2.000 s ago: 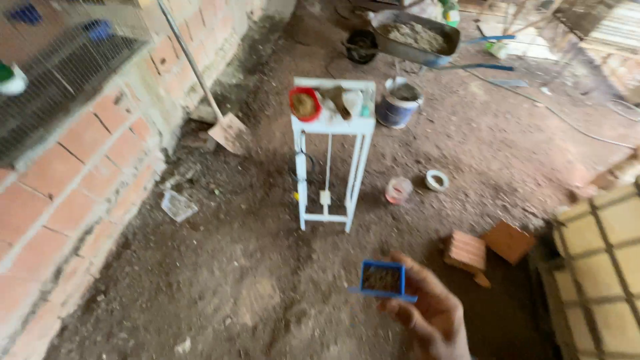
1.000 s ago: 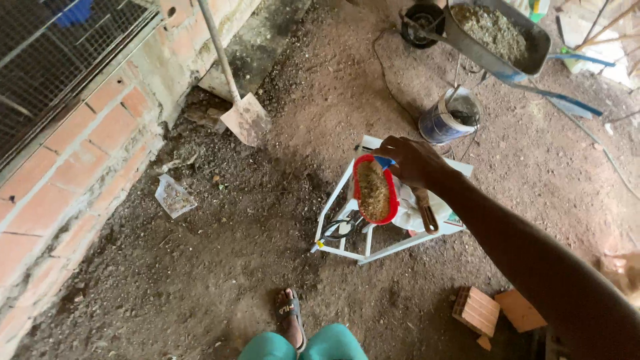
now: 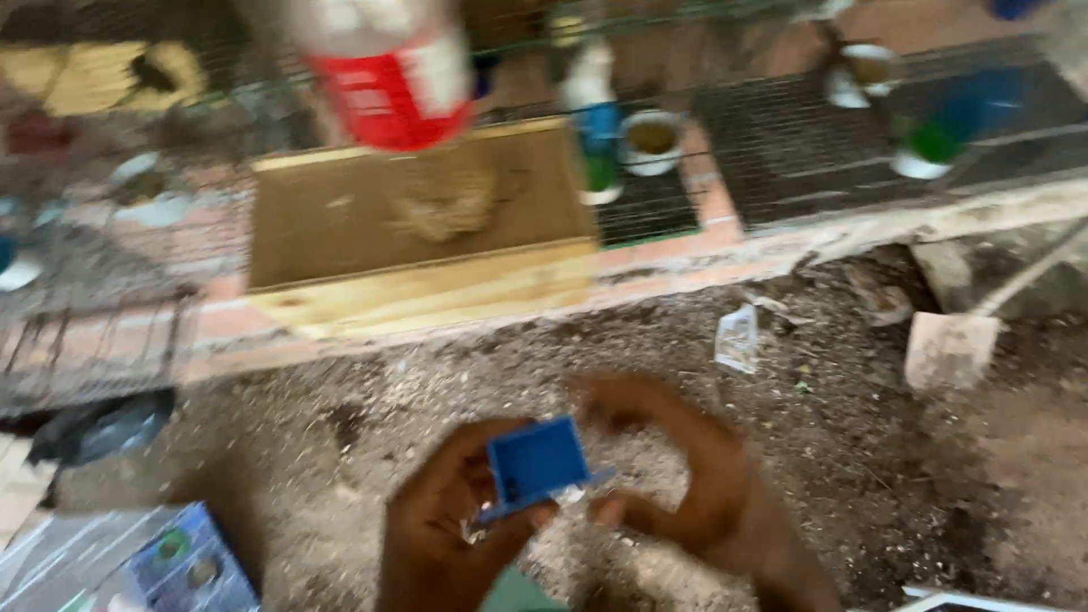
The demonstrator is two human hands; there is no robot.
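Note:
A small blue rectangular plastic box (image 3: pixel 537 461), seen from its open side, is in my left hand (image 3: pixel 459 510), with fingers along its left and lower edges. Its inside looks mostly bare, with a few dark specks. Just right of the box, my right hand (image 3: pixel 688 476) curves with thumb and fingers apart, holding nothing that I can see. Both hands are blurred. Beyond them, a wooden tray (image 3: pixel 425 212) holds a small heap of pale granular material (image 3: pixel 450 200).
A bottle with a red label (image 3: pixel 391 93) looms over the tray. Wire mesh cages (image 3: pixel 790 127) with white cups (image 3: pixel 653 140) and feeders line the back. A shovel (image 3: pixel 952 348) and clear plastic litter (image 3: pixel 737 338) lie right. A blue-and-clear container (image 3: pixel 191 561) stands lower left.
The view has swung left toward the cages. My right hand, over the red scoop on the white stand a second ago, is now beside the blue box. Dark material filled the box two seconds ago.

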